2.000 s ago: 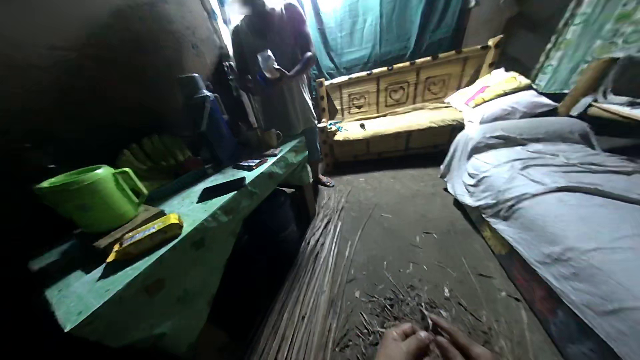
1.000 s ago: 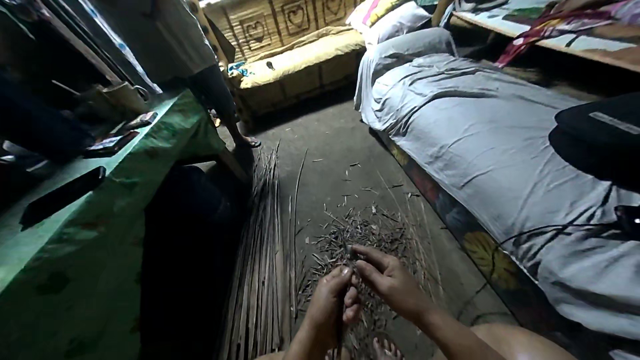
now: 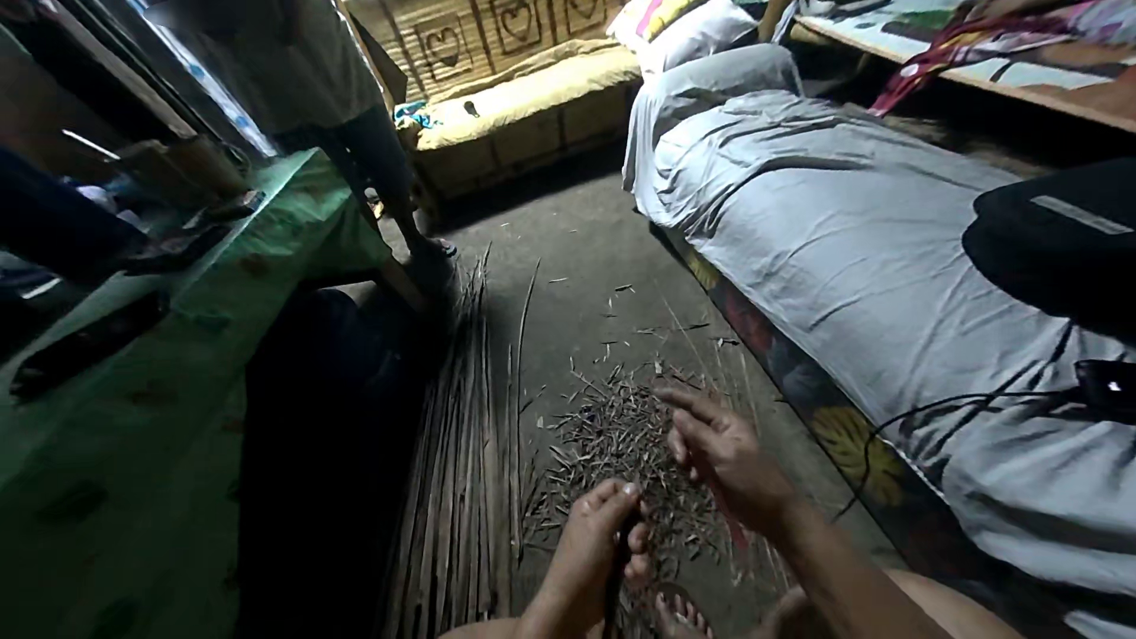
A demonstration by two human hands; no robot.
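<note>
My left hand (image 3: 603,532), low in the middle of the view, is closed around a thin dark stick that runs down toward my lap. To its right and a little higher is my right hand (image 3: 714,439), its index finger stretched out. A reddish strip shows under the right palm, but whether that hand grips it cannot be told. Beneath both hands lies a scattered heap of short stick pieces (image 3: 603,426) on the floor. Left of the heap is a bundle of long thin sticks (image 3: 457,444), laid lengthwise.
A table with a green cloth (image 3: 293,213) stands at left, a person (image 3: 328,106) behind it. A yellow-covered bench (image 3: 532,98) is at the back. A mattress with a grey sheet (image 3: 816,204) lies at right, with a black bag-like object (image 3: 1056,248) and a cable.
My hands were together one second ago; now the right hand is apart from the left, to its right. The view has turned down and to the right since the first frame.
</note>
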